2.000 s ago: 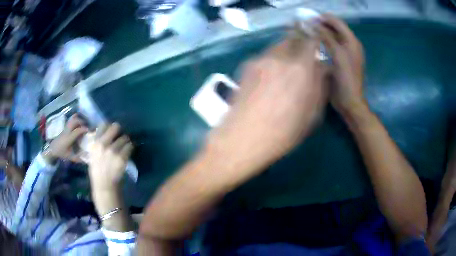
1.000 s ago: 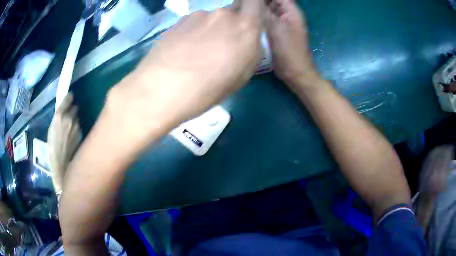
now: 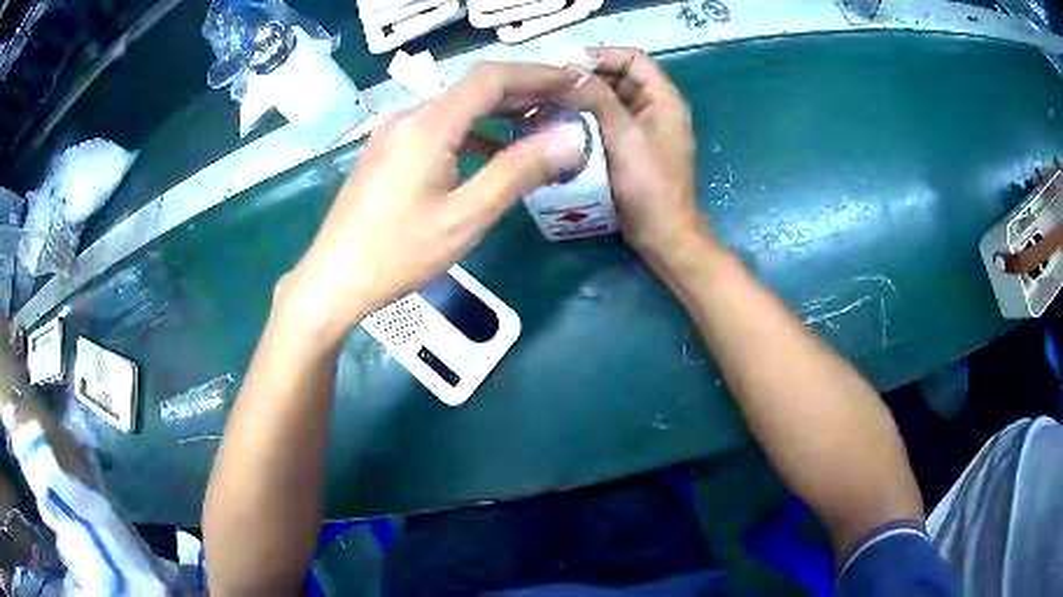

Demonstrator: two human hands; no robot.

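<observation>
The white square solvent dispenser with red print stands tilted in view at the upper middle. My left hand is at its left, with the thumb on the silver round top and fingers curled over it. My right hand is wrapped along its right side. A small white piece, perhaps a cloth, shows at the fingertips and is partly hidden. A white front cover with a dark oval window, dotted grille and black label lies on the green bench below my left hand, which hides part of it.
The pale rail runs along the far edge. Beyond it are stacked white covers. A second dispenser with clear plastic is at upper left. White covers lie at left near a person's sleeve. A pale part is at right.
My hands have moved down and closer around the dispenser, which now shows clearly. More of the cover is uncovered. The neighbour's hand at left has moved away.
</observation>
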